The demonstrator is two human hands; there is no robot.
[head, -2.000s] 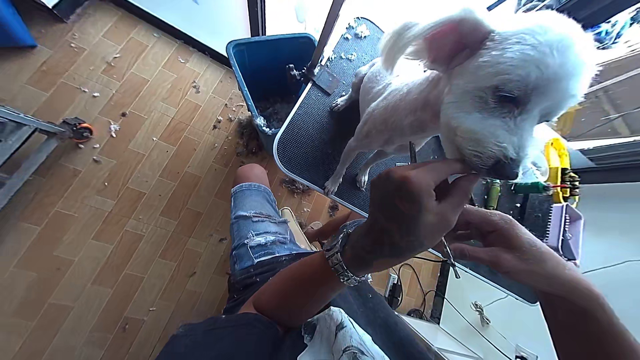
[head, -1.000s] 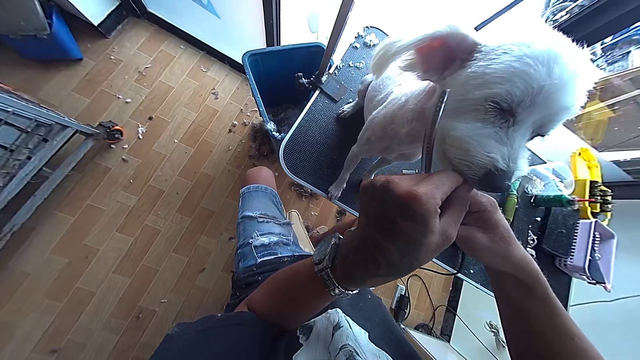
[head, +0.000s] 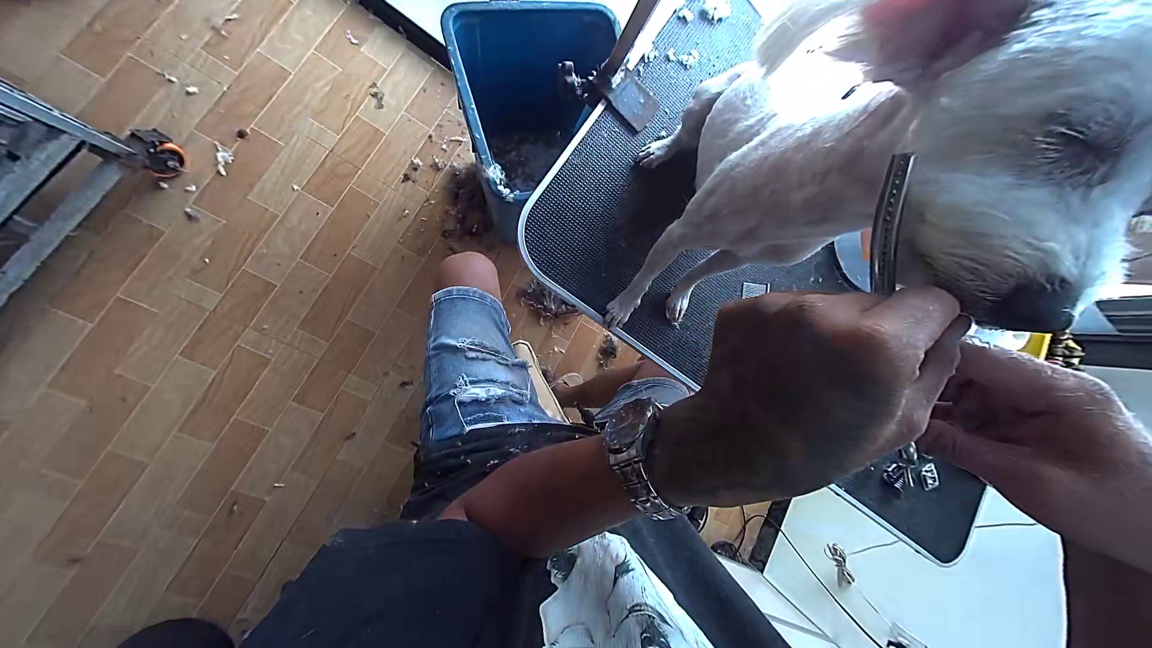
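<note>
A white dog stands on a black textured grooming table, its head at the upper right. My left hand, with a metal watch at the wrist, grips a slim, curved metal tool beside the dog's muzzle. The tool's upper part rises past the fingers, and a metal end shows below the hand; its exact kind is unclear. My right hand is below the muzzle, close against the left fingertips. Its fingers are curled and partly hidden, so whether it holds anything cannot be told.
A blue plastic bin with hair inside stands beyond the table's left edge, near a clamped metal post. Hair clumps lie on the tiled floor. A wheeled metal frame is at the far left. A cord lies on a white surface.
My right hand was lower with its fingers spread two seconds ago; it has come up against my left hand below the muzzle. The tool in my left hand has changed its angle. The view has shifted.
</note>
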